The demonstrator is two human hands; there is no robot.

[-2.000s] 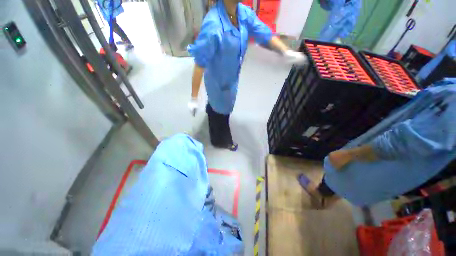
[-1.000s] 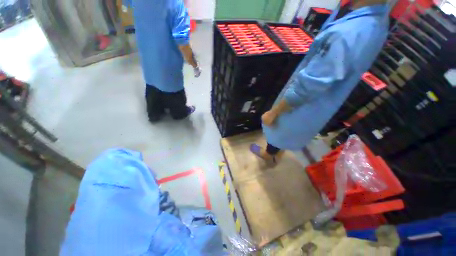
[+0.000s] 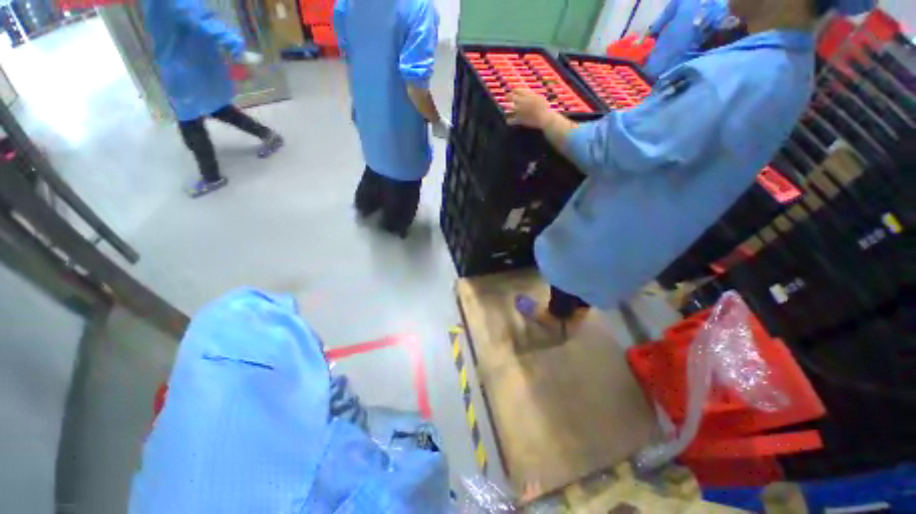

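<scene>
Neither of my hands is in view. A blue coat (image 3: 251, 402) fills the lower left, with no hand showing from it. In front lies a flat tan wooden board (image 3: 562, 402) with a yellow-black striped edge. Two stacks of black crates (image 3: 492, 171) stand at its far end, with red filled trays (image 3: 527, 80) showing on top. A person in a blue coat (image 3: 693, 151) stands on the board with one hand on the near stack's top. Red trays (image 3: 743, 402) lie right of the board, partly under clear stretch film (image 3: 738, 351).
A person (image 3: 387, 90) stands left of the crates, and another person (image 3: 206, 75) is further left. Part of a person (image 3: 693, 25) shows behind the crates. Black crates (image 3: 834, 261) fill the right side. Red tape (image 3: 417, 376) marks the floor. A metal door frame (image 3: 90, 241) is at left.
The view has swung right. The person on the board has raised a hand onto the crate top. The person left of the crates has turned away, a hand lowered. Another person has come into view at left.
</scene>
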